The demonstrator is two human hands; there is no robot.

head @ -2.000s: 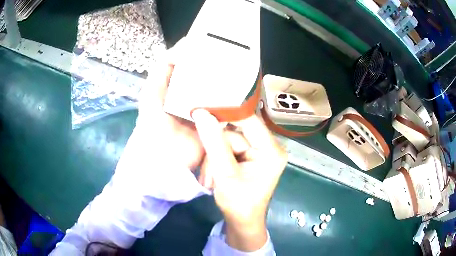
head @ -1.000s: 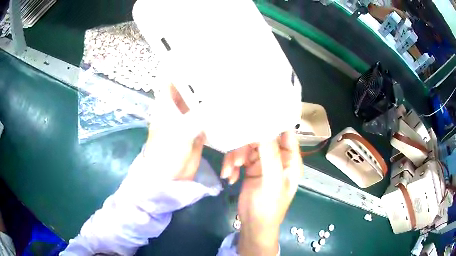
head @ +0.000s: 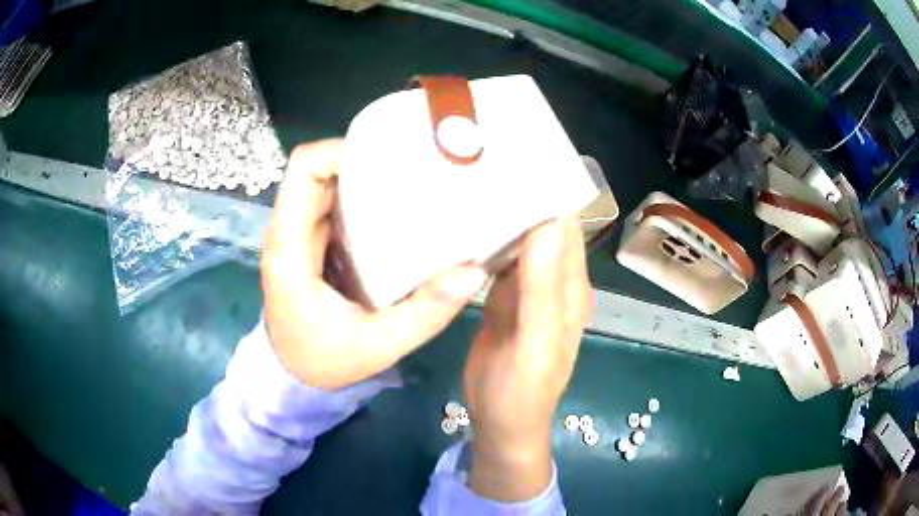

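A cream housing (head: 423,217) is held up in front of me between both hands, its end face towards me. A brown strap (head: 448,99) comes over its top edge, with a white round cap (head: 460,137) at the strap's end. My left hand (head: 327,292) grips the left side and lower edge, thumb along the bottom. My right hand (head: 529,343) is at the lower right edge, fingers partly behind the housing. Loose white caps (head: 632,435) lie in small groups on the green bench below.
A clear bag of white caps (head: 191,131) lies left. Behind the held housing is another, mostly hidden. A strapped housing (head: 685,252) stands right of it. More strapped housings (head: 831,323) pile up at far right, near a black bundle (head: 705,121). A pale metal strip (head: 665,328) crosses the bench.
The held housing has turned so its end face with strap end and white cap shows. It hides more of the housing behind. At bottom right, a cream piece and part of a hand have appeared.
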